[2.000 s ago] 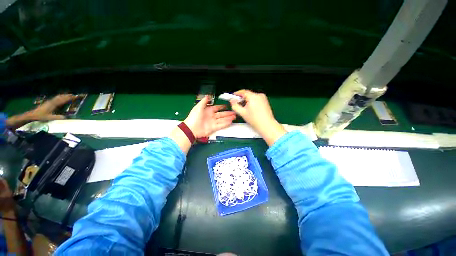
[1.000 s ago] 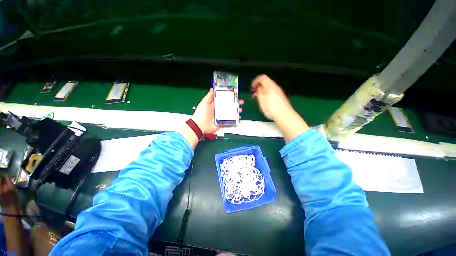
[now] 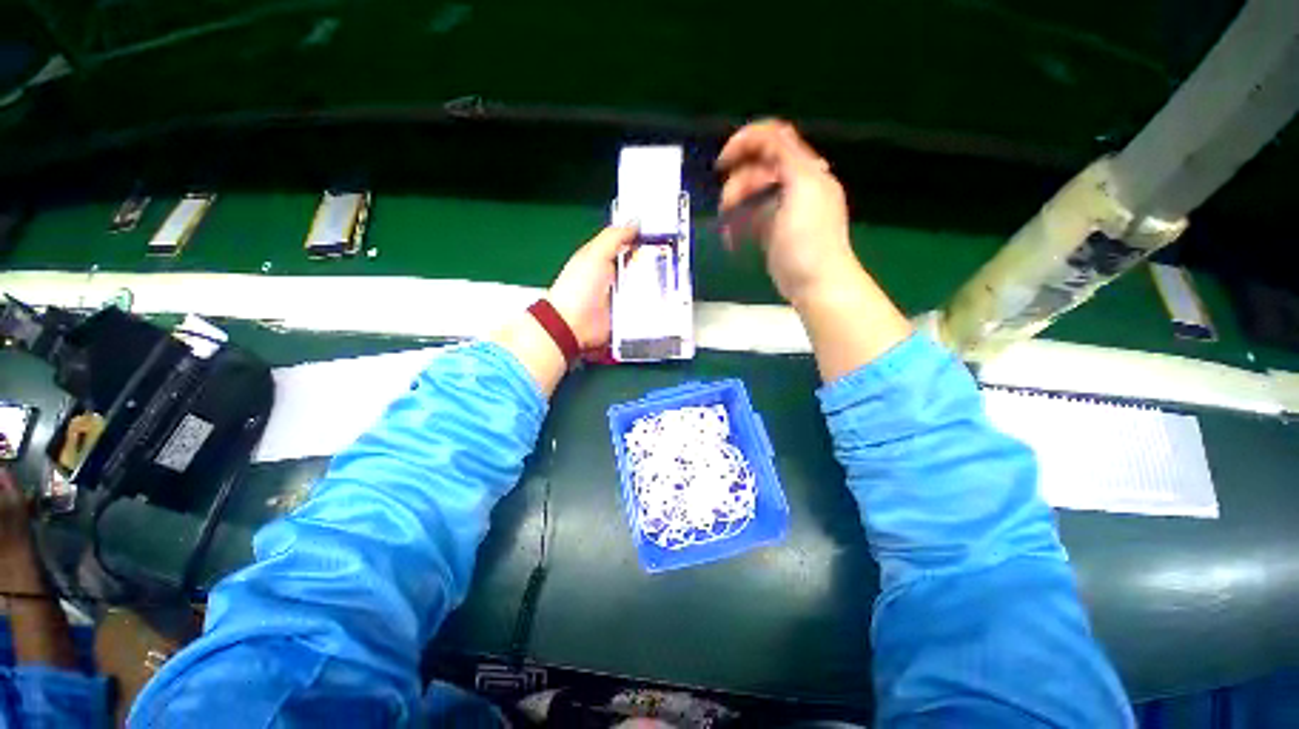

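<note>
My left hand [image 3: 590, 296], with a dark red band at the wrist, holds an open phone unit [image 3: 654, 306] over the pale edge rail. A white panel [image 3: 651, 188] is raised at the unit's far end, like a flap. My right hand [image 3: 795, 200] is in the air to the right of the unit, its fingers curled around a thin dark tool [image 3: 751, 208]; the tool's tip is blurred. A blue tray [image 3: 778, 501] with a heap of thin white loops [image 3: 690, 477] stands on the bench below the unit.
Waiting units [image 3: 338, 224] lie on the green belt at left, and one [image 3: 1181, 301] at right. Black equipment [image 3: 168, 434] and another person's arm are at left. A slanting taped post [image 3: 1054, 257] rises at right. A spiral pad [image 3: 1104, 453] lies on the bench at right.
The white panel now stands up from the unit's far end; a second ago it lay inside the unit. My right hand has moved farther away from me and now shows a dark tool.
</note>
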